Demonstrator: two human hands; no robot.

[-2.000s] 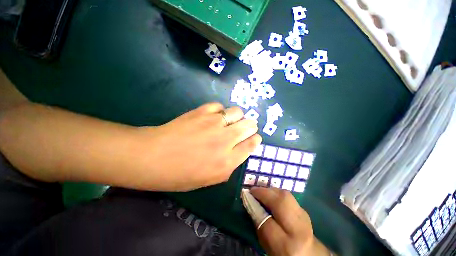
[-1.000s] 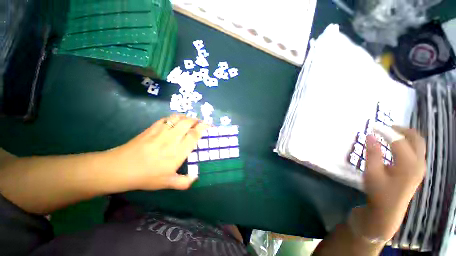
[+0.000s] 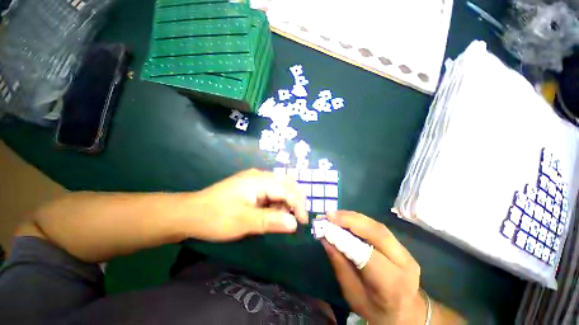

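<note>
The green board (image 3: 324, 190) lies on the dark mat, its visible part carrying rows of white squares with dark edges. My left hand (image 3: 254, 206) rests over its left side and hides much of it. The left thumb and index finger are a little apart, with no object seen between them. My right hand (image 3: 374, 266) is at the board's lower right. Its fingertips, one in a white finger cot (image 3: 346, 245), pinch a small square adhesive piece (image 3: 319, 226). The sticker sheet stack (image 3: 463, 165) stands at right, its top sheet holding a grid of dark-edged squares.
Loose backing pieces (image 3: 282, 120) lie scattered beyond the board. A stack of green panels (image 3: 203, 47) stands upper left. A black phone (image 3: 93, 98) and clear plastic bags (image 3: 38, 51) lie left. A perforated cream sheet (image 3: 381, 28) is at the top; crumpled plastic (image 3: 543, 32) is upper right.
My right hand went from the board to the sticker stack and is now back beside the board with a square piece. My left hand has stayed by the board. The camera view has shifted.
</note>
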